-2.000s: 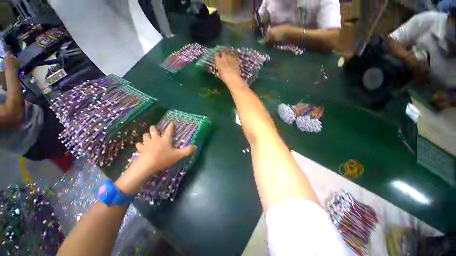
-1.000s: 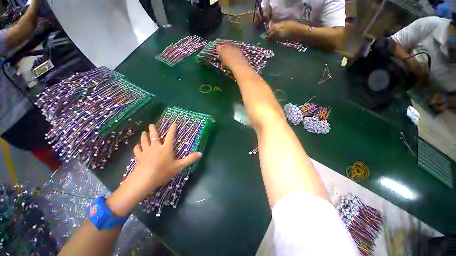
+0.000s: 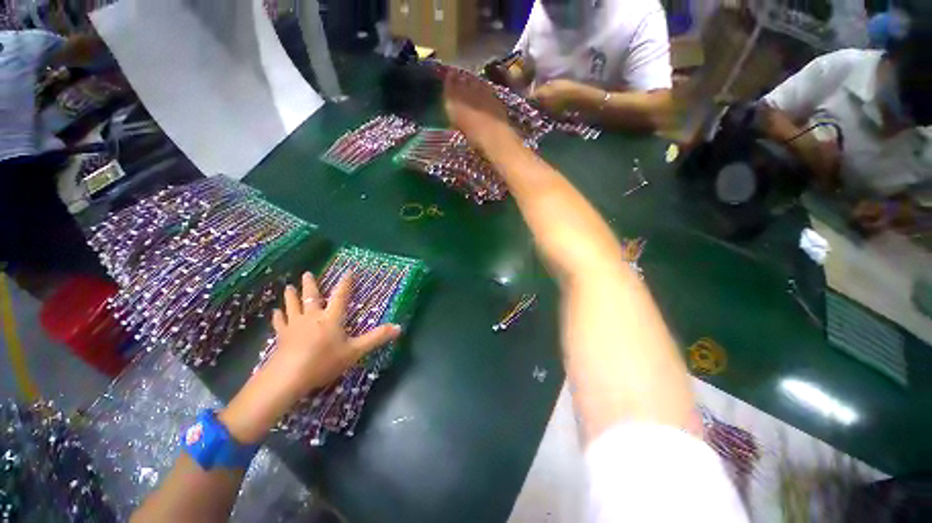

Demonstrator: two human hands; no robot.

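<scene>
My left hand [image 3: 312, 342] lies flat, fingers spread, on a stack of wired PCB panels [image 3: 383, 276] in front of me. Coloured wires with white ends hang from its near side. A larger wired stack [image 3: 220, 255] sits to its left. My right hand [image 3: 472, 102] is stretched far across the bench and blurred. It seems to grip a wired panel [image 3: 523, 110] whose wires show to its right; its fingertips are hidden. Another wired panel [image 3: 455, 160] lies just below that hand, and a smaller one [image 3: 370, 140] lies to the left.
My right forearm partly covers a lead bundle [image 3: 634, 252]. Yellow rubber bands [image 3: 706, 355], a few loose leads [image 3: 514, 313] and a white board [image 3: 542, 480] with leads lie nearer. A fan [image 3: 734, 184] stands right. Two people sit across the bench. Clear plastic [image 3: 153, 439] is at lower left.
My right hand has moved slightly up and away, with a wired panel seemingly shifted along, uncovering more of the panel beneath. My left hand stays on its stack.
</scene>
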